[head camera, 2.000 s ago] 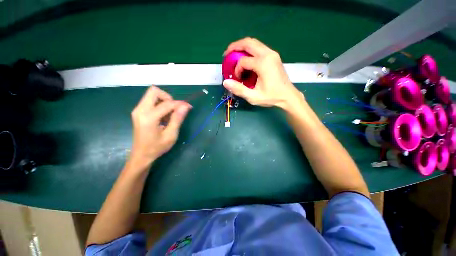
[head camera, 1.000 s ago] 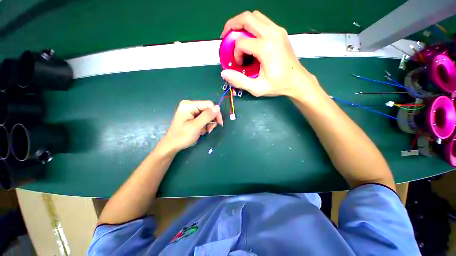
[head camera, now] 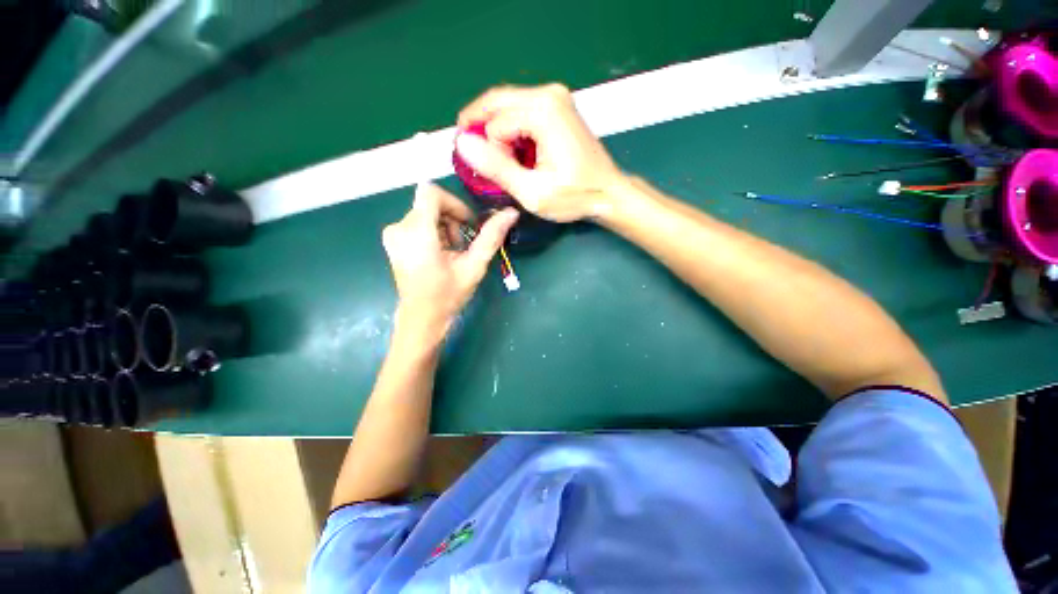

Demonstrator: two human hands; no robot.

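Note:
A motor unit with a shiny pink funnel is near the middle of the bench, by the white rail. My right hand grips the funnel from above, fingers over its rim. My left hand is just below it, thumb and fingers pinched at the lead wires close under the unit; the fingers hide most of the wires. A white wire connector hangs below on yellow and red wires.
Rows of black housings lie at the left. More pink-funnel motor units lie at the right, blue leads pointing left. A white rail crosses behind, with a grey upright. A carton is below the bench edge.
My left hand has moved up from the loose wires to the underside of the motor unit. My right hand still holds the funnel. The camera view has shifted, showing more black housings.

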